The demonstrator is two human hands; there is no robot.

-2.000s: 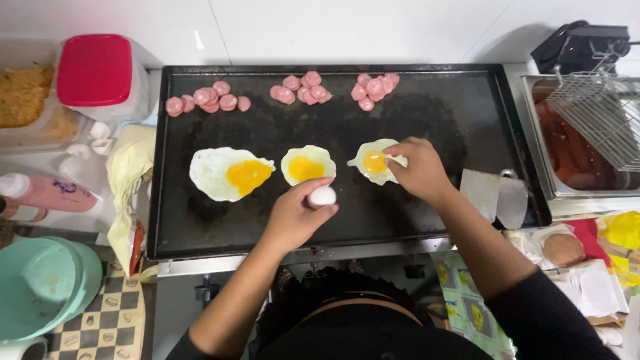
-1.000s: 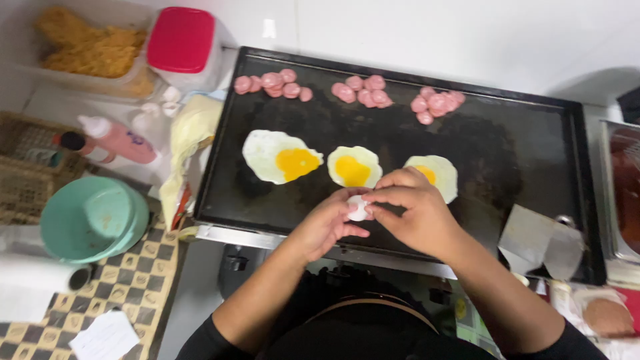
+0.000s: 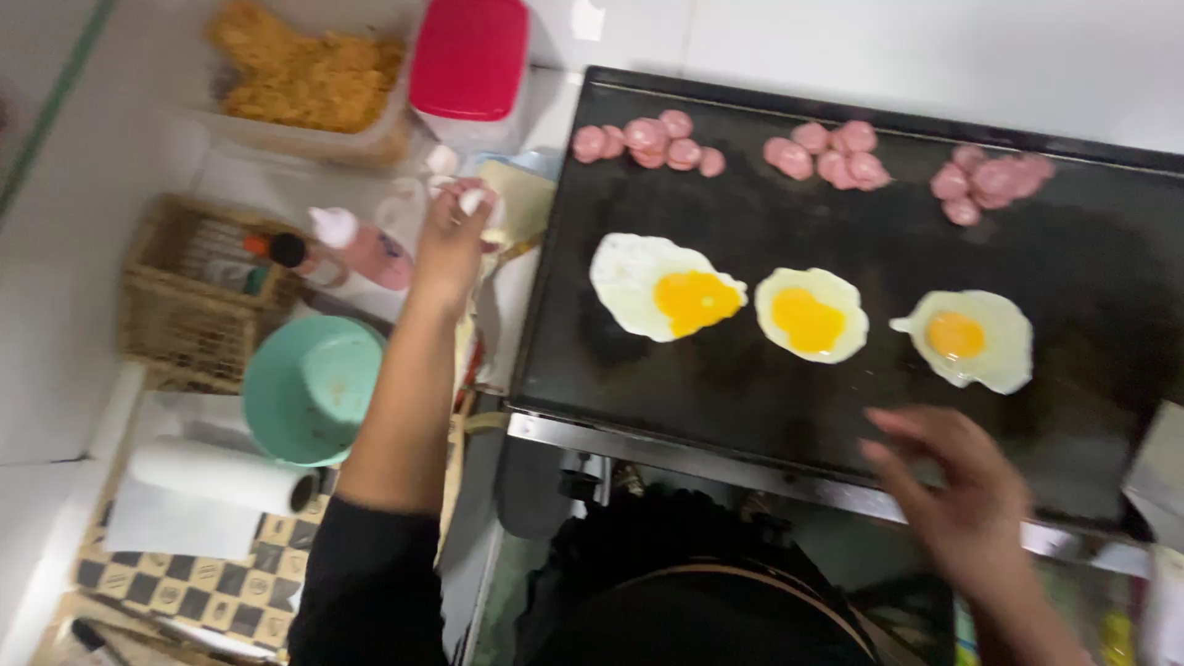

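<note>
My left hand [image 3: 453,231] reaches out past the griddle's left edge, its fingers closed on a white eggshell [image 3: 474,201], beside more eggshells [image 3: 441,159] on the counter. Over the front of the black griddle [image 3: 647,398] is my right hand [image 3: 957,490], empty, fingers spread and slightly blurred. Three eggs lie on the griddle in a row: a left egg [image 3: 629,277] and a middle egg [image 3: 809,314] with spread yolks, and a right egg [image 3: 1004,338] with a rounder yolk. Behind them are three groups of pink sausage slices [image 3: 647,139].
Left of the griddle stand a red-lidded container [image 3: 470,60], a tub of shredded orange food [image 3: 314,83], a pink squeeze bottle [image 3: 379,254], a wicker basket [image 3: 185,324], a green bowl [image 3: 310,388] and a white roll [image 3: 217,474]. A metal scraper [image 3: 1161,453] lies at the griddle's right.
Both hands were together at the eggshell over the griddle's front. My left hand has moved left to the counter with shell; my right is apart and empty. The view has swung left.
</note>
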